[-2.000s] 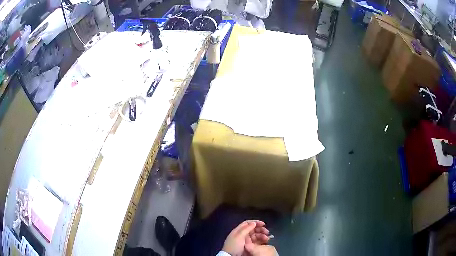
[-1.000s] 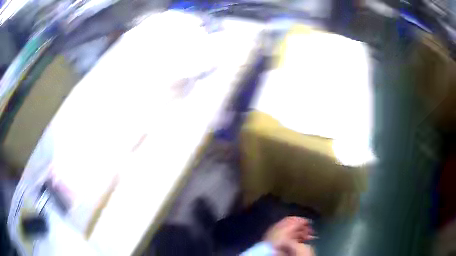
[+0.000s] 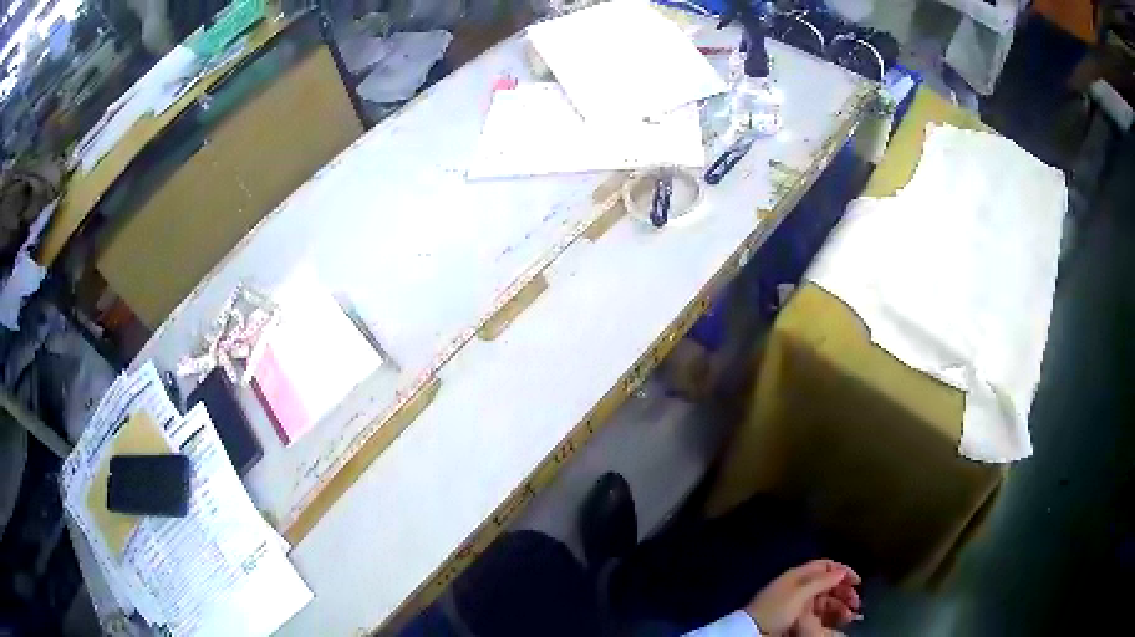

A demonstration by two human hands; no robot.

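My left hand (image 3: 794, 595) is low in the view, coming out of a light blue cuff. My right hand (image 3: 822, 622) is against it and is cut off by the bottom edge. The fingers are loosely curled and overlap. No tool or work piece shows in them, but the inner sides of the hands are partly hidden. The hands are off the table, in front of the mustard cloth (image 3: 859, 411). A cream-white fabric piece (image 3: 958, 268) lies on that cloth, with one corner hanging over its front edge.
The white table (image 3: 535, 386) holds a smartphone (image 3: 147, 484) on tan card, printed sheets (image 3: 205, 560), a dark flat object (image 3: 224, 417), a pink-and-white pad (image 3: 311, 361), a cream tape ring (image 3: 641, 199) with black snips, white sheets (image 3: 622, 56) and a spray bottle (image 3: 756, 93). A dark shoe (image 3: 607, 516) is below.
The view has swung left, so the table's left end with the smartphone and papers shows fully. The hands appear farther right and remain together.
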